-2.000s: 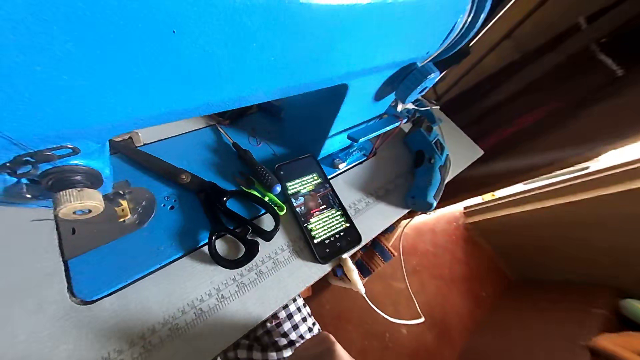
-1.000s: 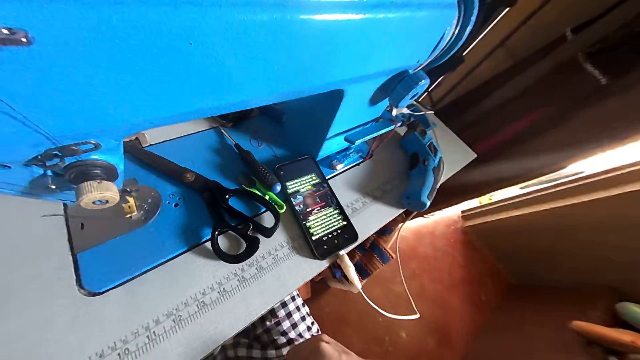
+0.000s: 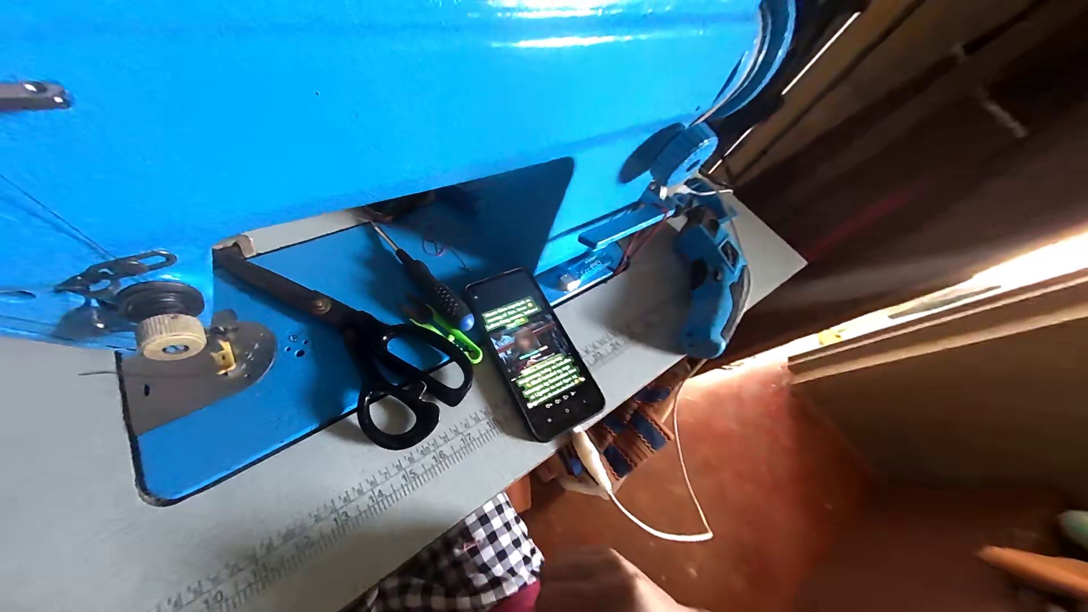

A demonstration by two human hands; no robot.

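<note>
Neither of my hands can be made out. A patch of bare skin (image 3: 603, 580) shows at the bottom edge; whether it is part of a hand or a leg I cannot tell. Black-handled scissors (image 3: 365, 340) lie on the blue bed plate (image 3: 204, 463) of a blue sewing machine (image 3: 340, 102), handles partly over the grey tabletop. Beside them are a screwdriver (image 3: 433, 289) with a dark handle and a bright green tool (image 3: 450, 331), partly hidden. A lit smartphone (image 3: 535, 353) lies face up, with a white cable (image 3: 593, 459) plugged into its lower end.
A blue-and-black device (image 3: 714, 289) lies near the table's right end. A printed ruler (image 3: 382, 501) runs along the tabletop's near edge. Checked cloth (image 3: 497, 544) and patterned cloth (image 3: 642, 433) show below it. The cable loops over the reddish floor (image 3: 765, 459).
The scissors, screwdriver and phone have stayed where they lay. An orange-brown object now shows at the lower right that the oldest frame does not show; the view has shifted slightly.
</note>
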